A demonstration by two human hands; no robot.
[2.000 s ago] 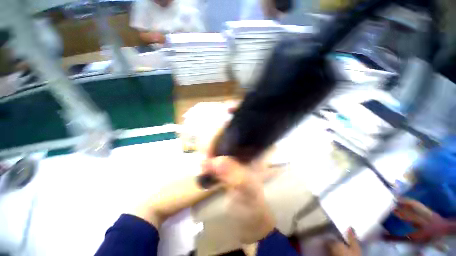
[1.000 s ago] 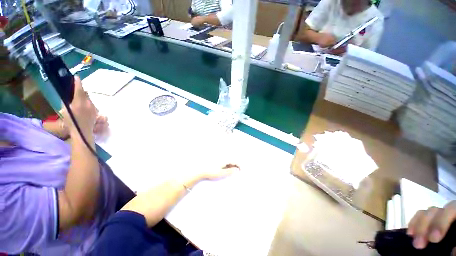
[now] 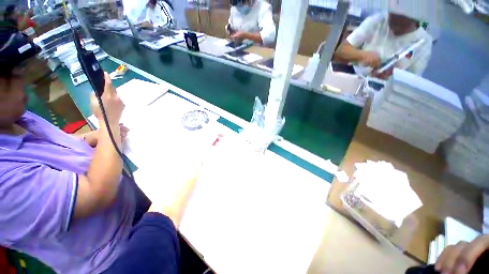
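My left hand (image 3: 209,151) reaches forward over the white bench surface (image 3: 262,208). It is washed out by glare, with a reddish fingertip area showing; whether it holds anything is unclear. My right hand (image 3: 462,258) is cut off at the bottom right corner, its fingers over the black electric screwdriver (image 3: 429,268), of which only a part shows. A clear tub of screws (image 3: 370,215) sits on brown cardboard (image 3: 348,155), with loose white cards (image 3: 387,187) fanned over it. A round dish of screws (image 3: 195,120) lies beyond my left hand.
A worker in purple (image 3: 40,182) sits close at left, holding a black screwdriver (image 3: 91,67). A white post (image 3: 284,64) with a clear plastic bag (image 3: 262,126) stands by the green belt (image 3: 225,80). White stacks (image 3: 418,109) stand at right. Several workers sit opposite.
The view has shifted, showing more of the neighbouring worker. My left hand has moved forward, towards the round dish. My right hand and screwdriver are lower and more cut off.
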